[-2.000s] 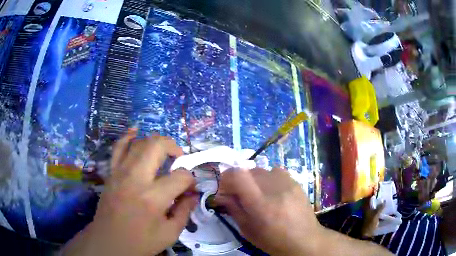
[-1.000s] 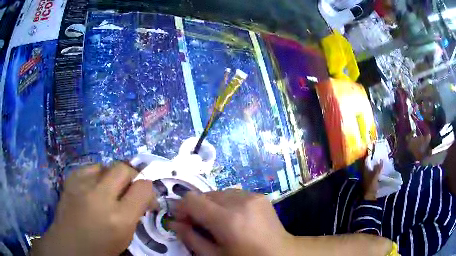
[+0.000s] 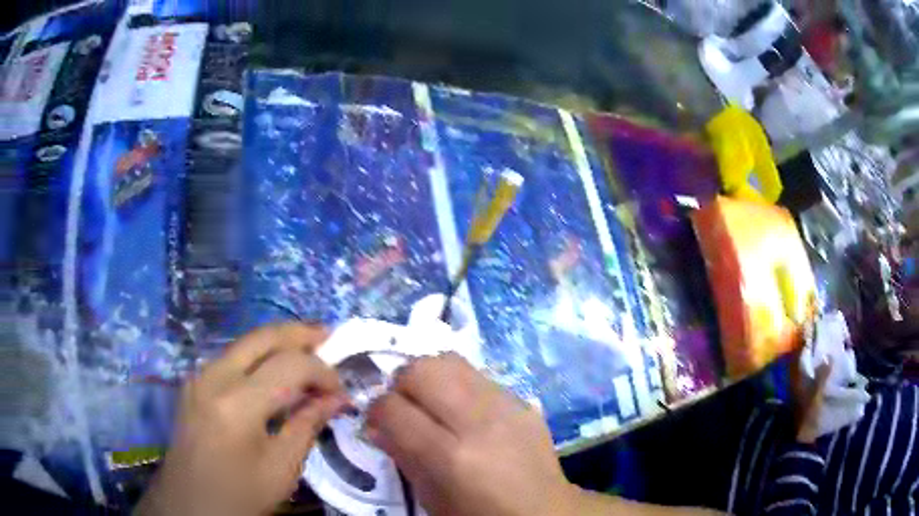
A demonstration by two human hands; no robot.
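A round white plastic housing with curved slots lies low in the picture, under both hands. My left hand is at its upper left, with thumb and fingertips pinched together near the centre. My right hand lies over its right side, fingertips at the centre hole. Something small may be between the fingertips, but they hide it. A dark lead with a yellow-taped end stands up from the white boss at the housing's top. A dark cable runs down beside my right hand.
Scuffed blue printed sheets cover the bench. An orange block and a yellow bin stand at the right. White parts lie at the upper right on the dark strip. Another person's striped sleeve and hand are at the lower right.
The view has shifted. Since two seconds ago the housing has turned, and its boss with the taped lead shows uncovered. Both hands stay at the housing's centre; the fingers have moved slightly.
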